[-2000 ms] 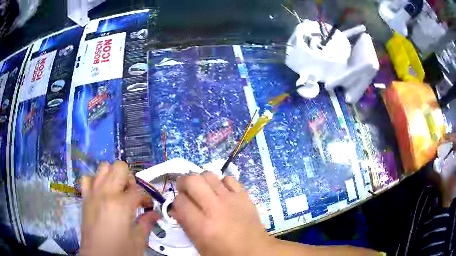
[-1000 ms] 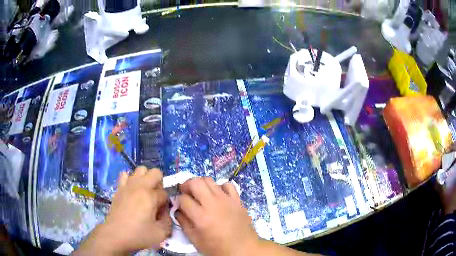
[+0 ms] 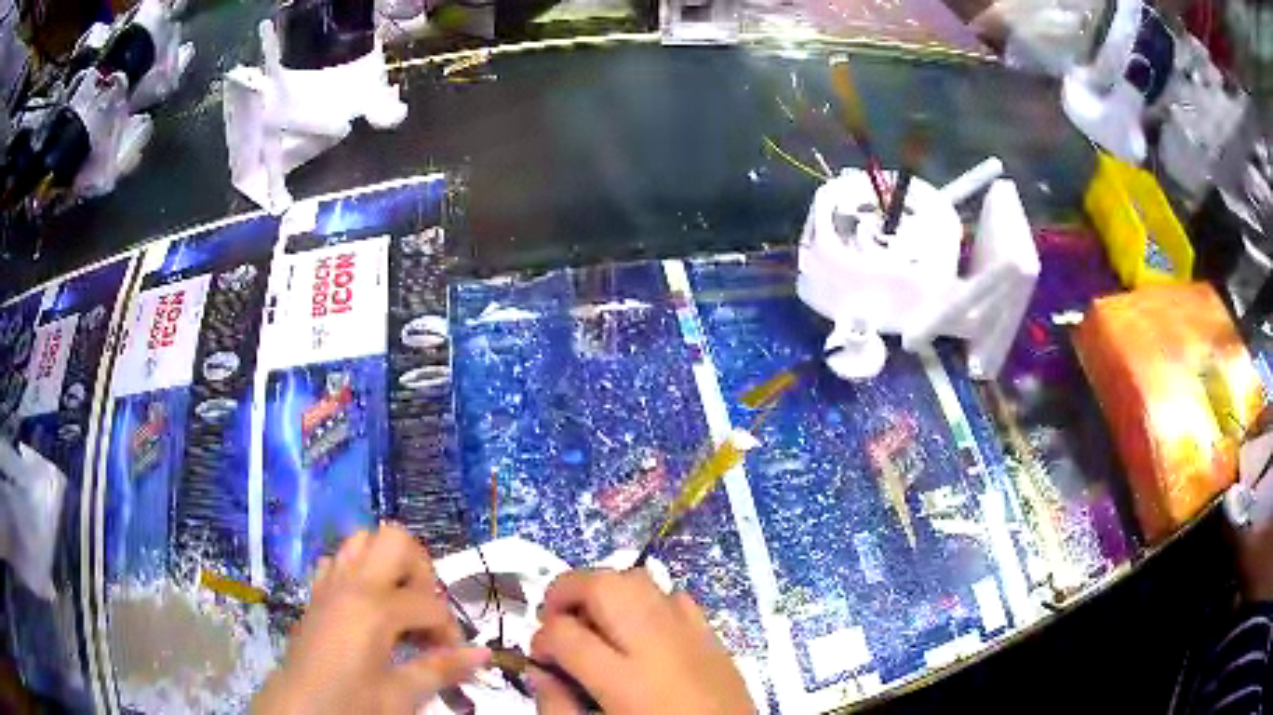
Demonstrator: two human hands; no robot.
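Observation:
A round white camera housing point(image 3: 519, 566) lies at the bottom centre, partly hidden by my hands. My left hand point(image 3: 366, 636) is at its left side, fingers pinched on a dark cable point(image 3: 514, 661) over the housing's middle. My right hand point(image 3: 635, 645) is at its right side, fingers closed on the same cable. Thin leads stand up from the housing. A yellow-taped cable end point(image 3: 705, 472) rises beside my right hand. Another yellow taped end point(image 3: 232, 587) lies left of my left hand.
A second white camera assembly point(image 3: 882, 266) with upright wires stands at upper right. A yellow bin point(image 3: 1139, 221) and an orange block point(image 3: 1170, 398) are at the right. White parts point(image 3: 291, 119) sit on the dark strip point(image 3: 600, 154). A person's striped sleeve point(image 3: 1242, 668) shows at lower right.
The view has shifted, showing more of the dark strip. My hands have moved slightly apart, with the dark cable now visible between them. The taped end above my left hand is no longer seen there.

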